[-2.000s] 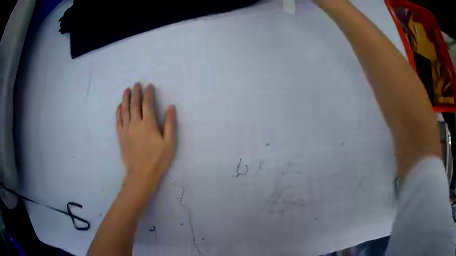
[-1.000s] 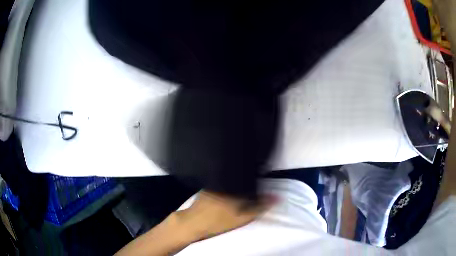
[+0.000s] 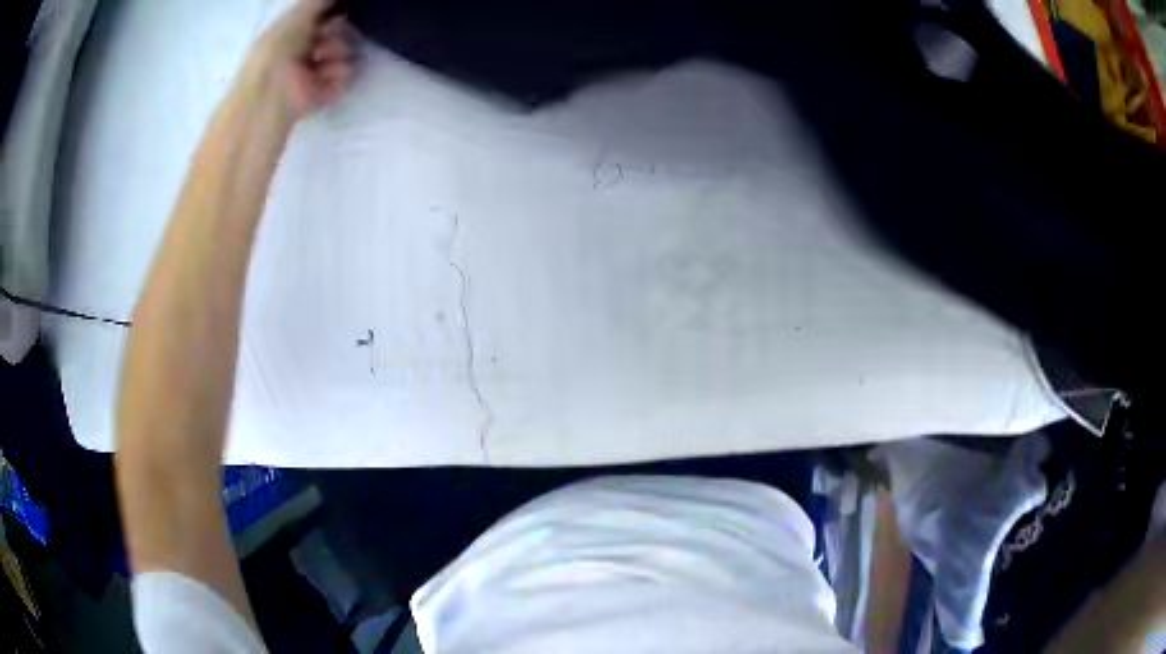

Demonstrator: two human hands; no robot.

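Observation:
A large black garment panel point(image 3: 895, 141) spreads across the top and right of the white ironing table cover point(image 3: 614, 319). Its lower edge is blurred and looks lifted on the right. My left hand point(image 3: 326, 58) is at the top left with its fingers closed on the panel's left corner. My right hand is not visible; only a blurred part of my right forearm point(image 3: 1125, 613) shows at the bottom right corner. The iron's plate tip point(image 3: 1087, 406) shows at the right edge of the table, the rest hidden under the black cloth.
A red-rimmed tray point(image 3: 1051, 51) with yellow-brown contents is at the top right. A thin dark strip point(image 3: 64, 309) crosses the left table edge. White and patterned clothing point(image 3: 953, 511) hangs below the near edge. Part of a blue crate point(image 3: 249, 483) shows below left.
My left hand has gone from the near edge to the top left. The black panel has moved from the middle to the top and right, now covering most of the iron.

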